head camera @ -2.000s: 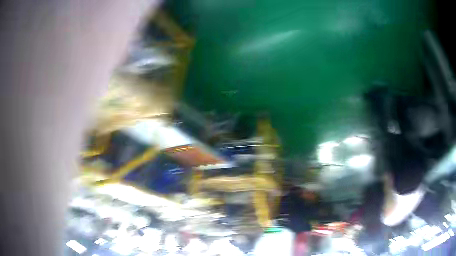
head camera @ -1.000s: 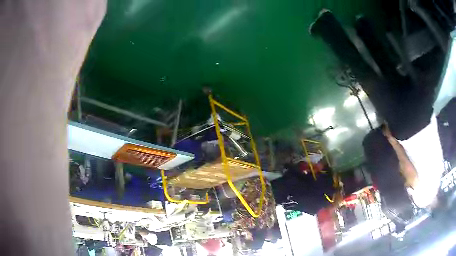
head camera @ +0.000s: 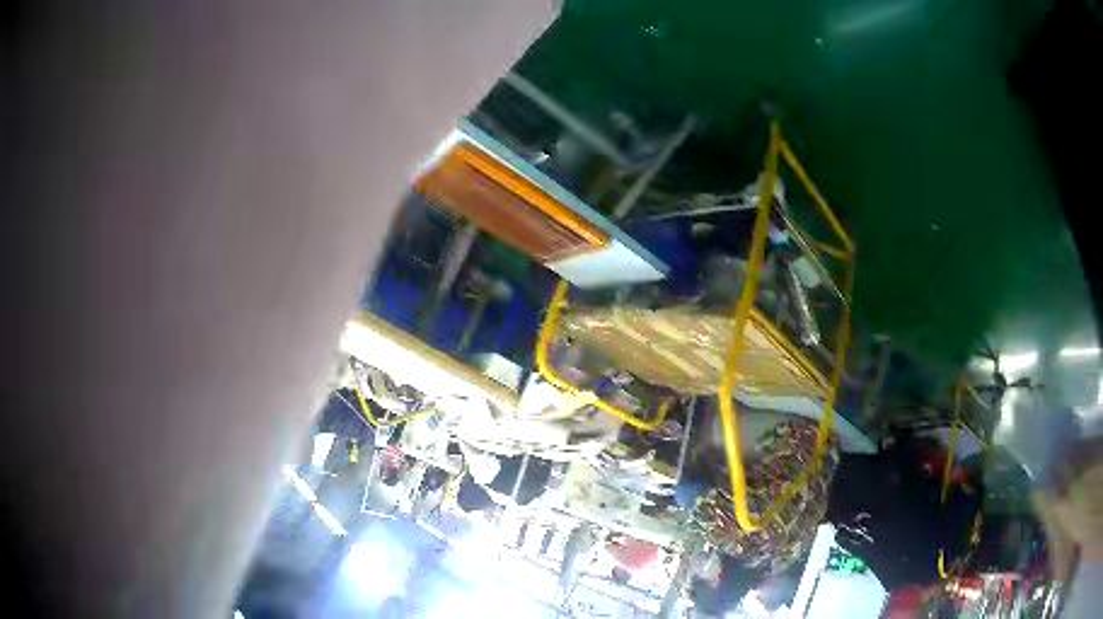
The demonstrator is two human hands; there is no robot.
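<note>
Neither of my hands can be made out. A large pale, blurred surface (head camera: 206, 242) very close to the lens covers the left side; I cannot tell whether it is skin or cloth. The view is tilted and nearly upside down, with the floor at the top. Nearest in front is a trolley with a yellow tubular frame (head camera: 746, 327) and a tan board or carton (head camera: 653, 345). Left of it, a pale tabletop (head camera: 617, 264) bears an orange-brown panel (head camera: 514, 206).
Glossy green floor (head camera: 919, 169) spans the top. A brown mottled heap (head camera: 774, 490) shows beside the trolley frame. Blurred worktables with pale goods (head camera: 569, 472) lie at the lower middle. A white block with a green mark (head camera: 841, 586) is at the bottom. Dark shapes stand at the right.
The trolley and tabletop have shifted right and slightly up in the picture. The pale blur covers more of the left. The dark-trousered person at the right has mostly left the view.
</note>
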